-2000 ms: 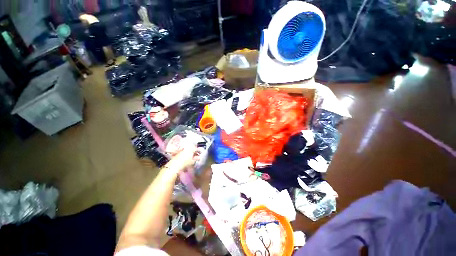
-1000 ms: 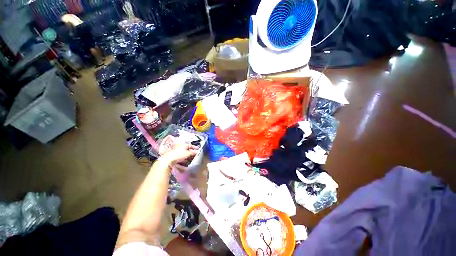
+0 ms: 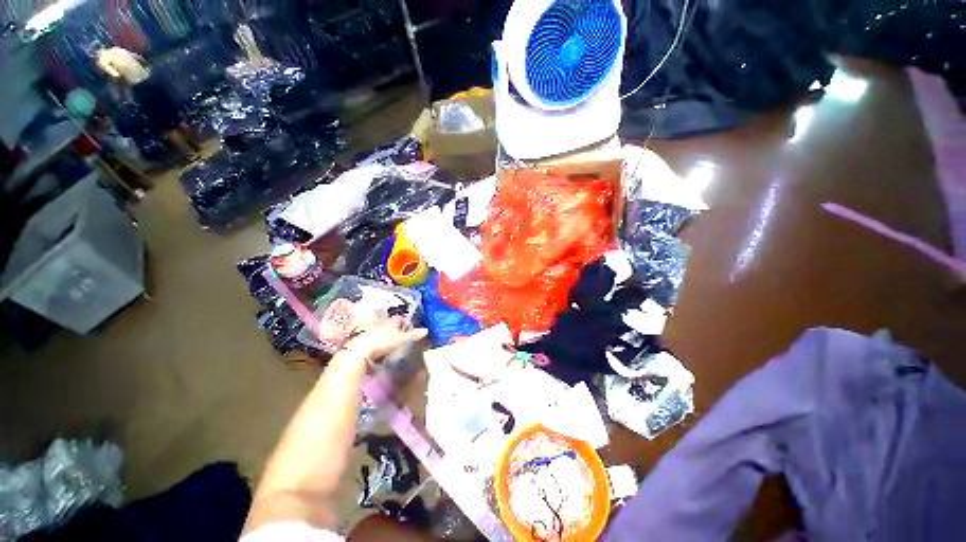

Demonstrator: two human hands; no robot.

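Note:
My left hand (image 3: 383, 341) reaches in from the lower left over the near side of the clear plastic box (image 3: 408, 300) at the table's left edge. Its fingers point right. It is blurred, and I cannot tell whether it holds anything. The box holds small mixed items, including a pinkish one (image 3: 339, 321). My right hand is out of the picture. The purple jacket (image 3: 847, 423) lies at the lower right.
The orange-rimmed tub (image 3: 604, 498) holds thin dark items beside white scraps (image 3: 466, 397). Behind are a red-orange bag (image 3: 546, 249), black scraps (image 3: 583, 328), an orange ring-shaped item (image 3: 406, 267), a tin (image 3: 294, 265) and a fan (image 3: 561, 79). A person (image 3: 127, 66) is far left.
The view has shifted, so table things appear further left. My left hand has drawn back slightly from inside the box towards its near side, with the fingers more extended.

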